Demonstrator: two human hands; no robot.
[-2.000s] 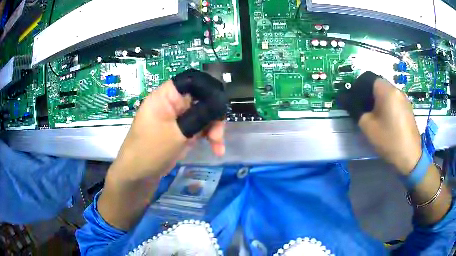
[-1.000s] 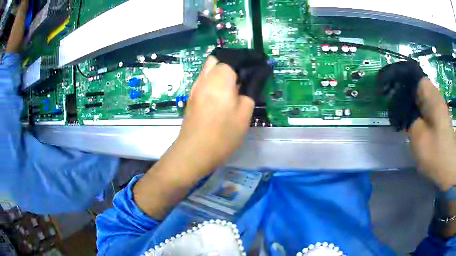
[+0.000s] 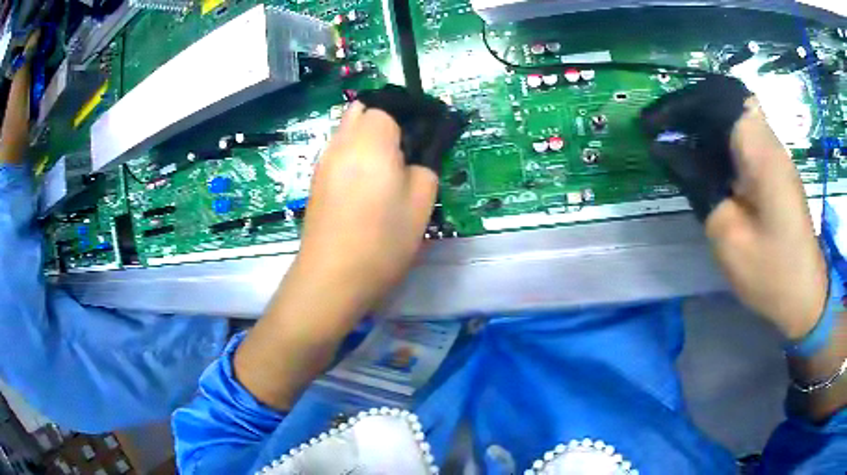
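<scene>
A large green circuit board lies in front of me behind the rail, with small red-and-white round parts on it. My left hand, in black finger covers, is over the gap at this board's left edge, fingers curled down. Its fingertips are hidden. My right hand, also in black finger covers, is over the right part of the same board, fingers bent together. Whether either hand holds a small part cannot be seen. Another green board lies to the left, with blue parts near its front edge.
A silver metal rail runs along the front. A long white heatsink stands on the left board, another at the top right. A person's blue sleeve is at the left. A dark wire crosses the right board.
My left hand has moved from above the rail up to the gap between the boards. My right hand shifted right, then slightly back left. The neighbour's arm has come into view at the left.
</scene>
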